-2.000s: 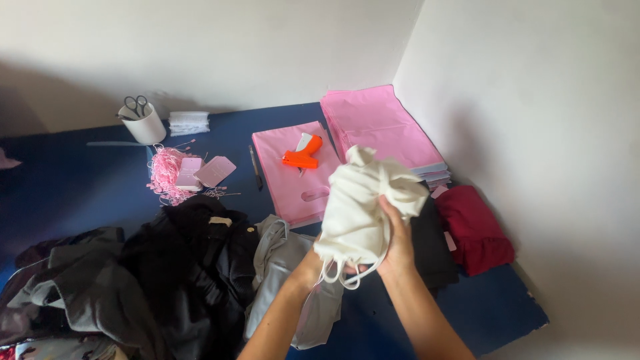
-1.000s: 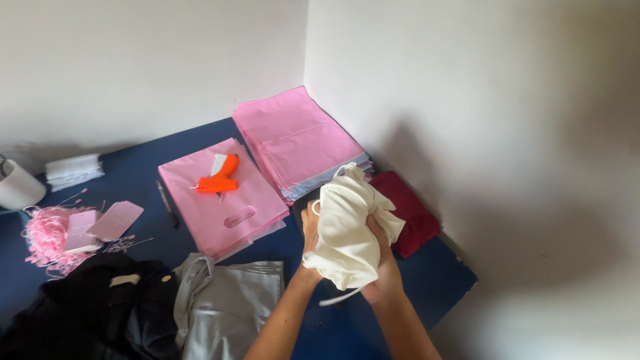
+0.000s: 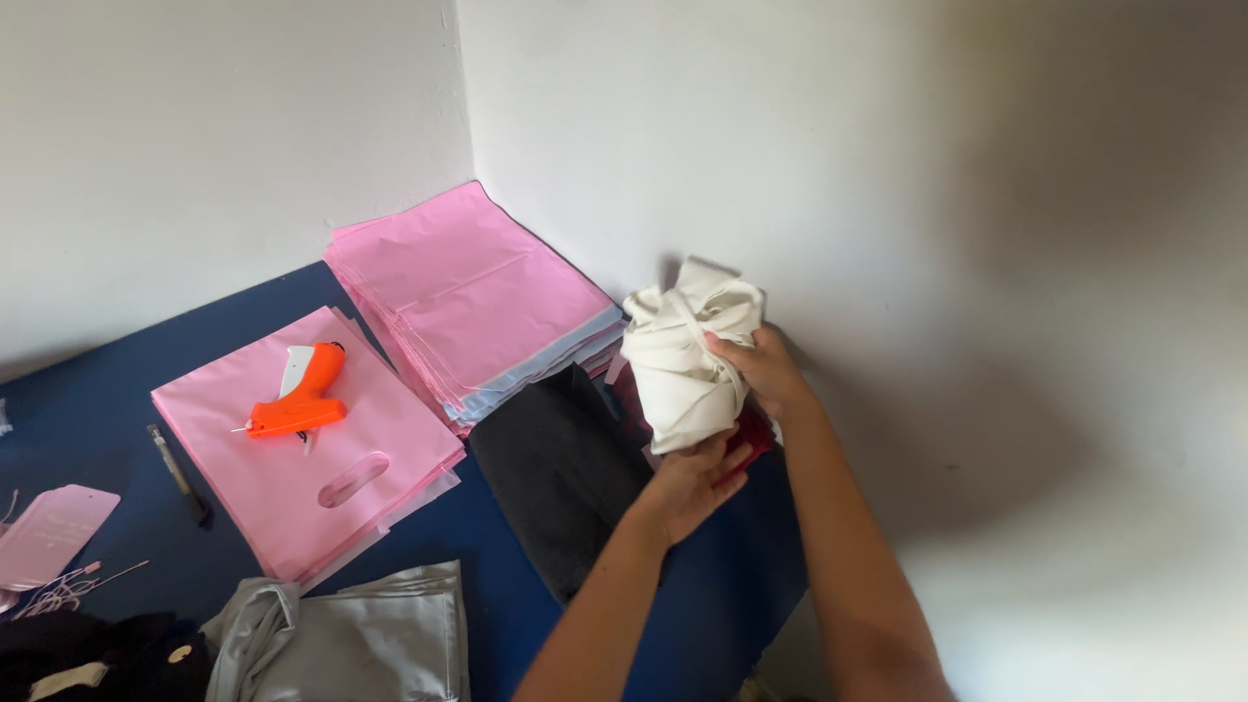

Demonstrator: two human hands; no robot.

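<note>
A bundled white cloth garment (image 3: pixel 682 366), with a strap wrapped across it, is held up over the table's right end. My right hand (image 3: pixel 765 370) grips its right side, thumb on the front. Beneath its lower end is my left hand (image 3: pixel 692 483), palm side up with fingers spread, supporting it. Behind and below the bundle lies a dark red folded garment (image 3: pixel 756 439), mostly covered. A folded black garment (image 3: pixel 556 468) rests on the table just left of my left hand.
On the blue table (image 3: pixel 507 604) are stacked pink plastic bags (image 3: pixel 468 283), an orange tagging gun (image 3: pixel 307 395) on more pink bags (image 3: pixel 244 419), a pen (image 3: pixel 175 473), pink tags (image 3: pixel 58 531), a grey satin garment (image 3: pixel 380 634) and black clothing (image 3: pixel 107 653). Walls border the back and right.
Both hands have carried the white bundle rightward, from over the black garment to over the dark red one. The view has swung right.
</note>
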